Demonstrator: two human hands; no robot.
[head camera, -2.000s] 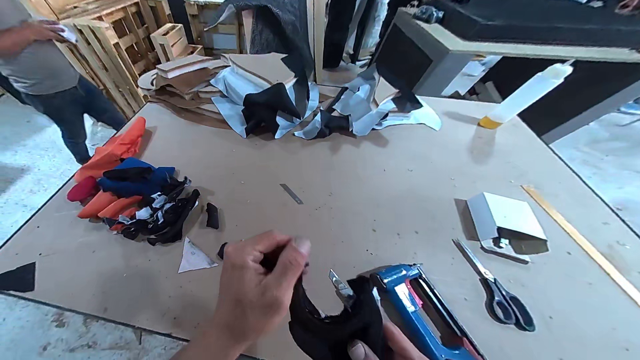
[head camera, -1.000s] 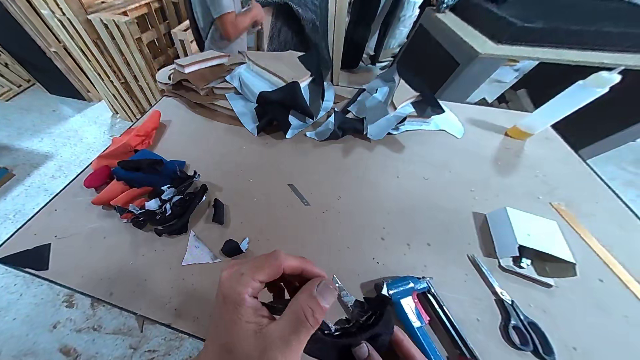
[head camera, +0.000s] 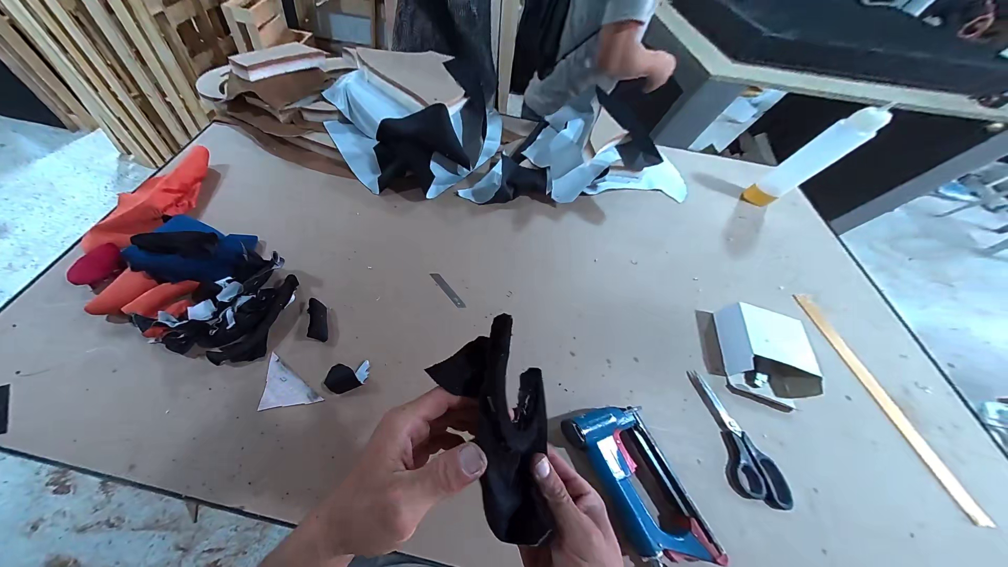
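My right hand (head camera: 579, 504) holds a U-shaped piece covered in black fabric (head camera: 516, 465) upright over the table's front, thumb on its right side. My left hand (head camera: 409, 472) is at the piece's left side, fingertips behind a black flap and thumb against the fabric; how firmly it grips is partly hidden. Just right of my right hand lies a blue staple gun (head camera: 646, 484). Black-handled scissors (head camera: 744, 449) rest farther right, beside an opened white box (head camera: 768, 346). A small metal strip (head camera: 447, 290) lies flat beyond the piece.
Orange, blue and black fabric pieces (head camera: 189, 252) are heaped at left, near small scraps (head camera: 287, 384). Grey-and-black cut pieces (head camera: 409, 150) lie along the far edge, where a person's hand (head camera: 634, 59) reaches in. A plastic bottle (head camera: 819, 157) and a wooden strip (head camera: 890, 409) are at right.
The black piece has been raised and turned upright, its two ends now pointing away from me. The other person has moved from the left to behind the far pile. The view has shifted.
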